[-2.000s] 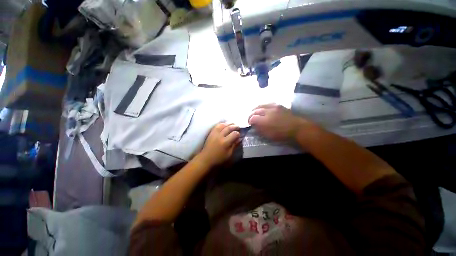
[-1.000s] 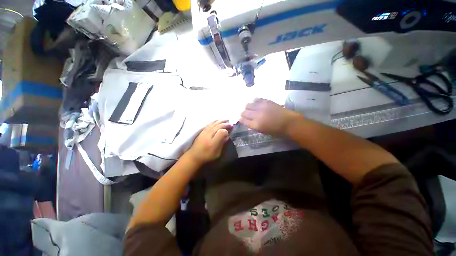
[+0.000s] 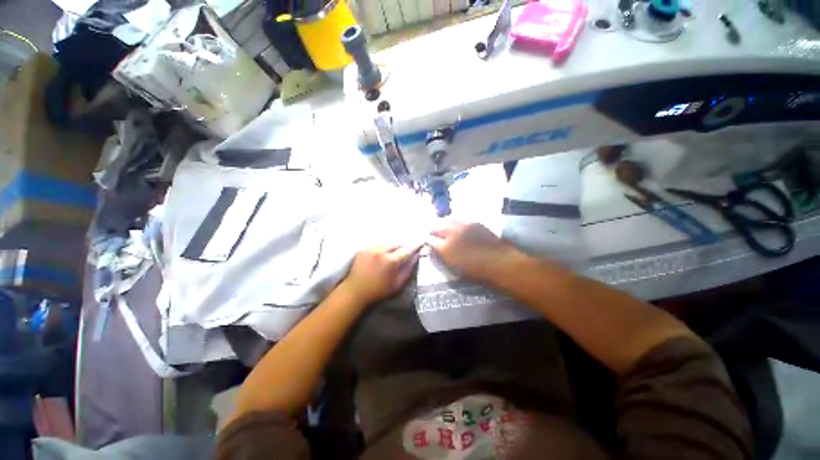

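A light grey garment panel [image 3: 288, 229] with dark bars lies over the left of the table and reaches under the sewing machine head [image 3: 503, 135]. My left hand [image 3: 385, 268] and my right hand [image 3: 463, 250] are close together in front of the needle area, fingertips pinching the cloth edge between them. The lamp glare washes out the cloth there, and the presser foot is hard to make out. Another pale piece with a dark bar [image 3: 541, 209] lies right of the needle.
Black-handled shears [image 3: 751, 216] and blue snips [image 3: 674, 218] lie right on the table [image 3: 629, 268]. A pink item [image 3: 550, 27] and bobbin winder [image 3: 661, 16] are on the machine top. A yellow thread cone [image 3: 322, 34] stands behind. A blue-taped carton [image 3: 45, 180] is at far left.
The view has tilted up, showing more of the machine top. My hands, still at the cloth edge, have moved closer together and nearer the needle.
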